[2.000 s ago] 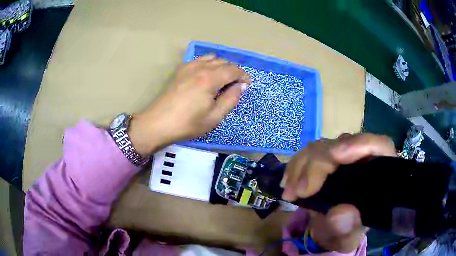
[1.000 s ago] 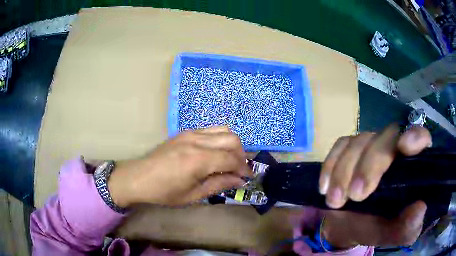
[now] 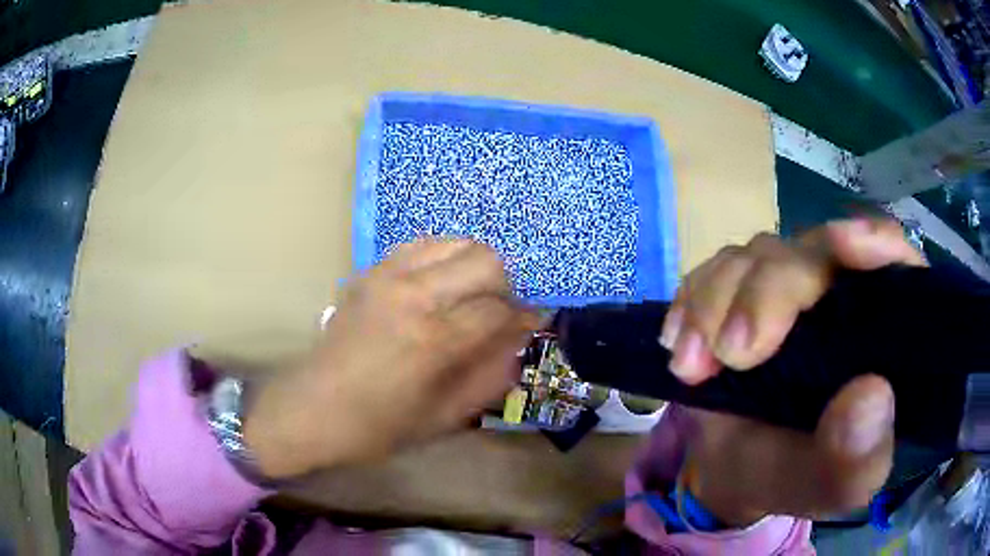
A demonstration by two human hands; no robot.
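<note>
My right hand holds the thick black electric screwdriver sideways, its tip end over the unit. My left hand is bent with its fingertips together at the screwdriver's tip; whether a screw is between them cannot be seen. The unit with its circuit board shows partly below the screwdriver, with a yellow block and metal parts; my left hand hides the rest. The blue tray of tiny silvery screws lies just beyond my hands.
The tray lies on a brown cardboard sheet. A black flap and part of the white fixture show beside the unit. Units with yellow spots lie at far left. A white unit is on the green belt beyond.
My left hand has come from the screw tray down to the unit at the screwdriver's tip. The screwdriver has shifted slightly up and left since a second ago. The white belt unit has moved left.
</note>
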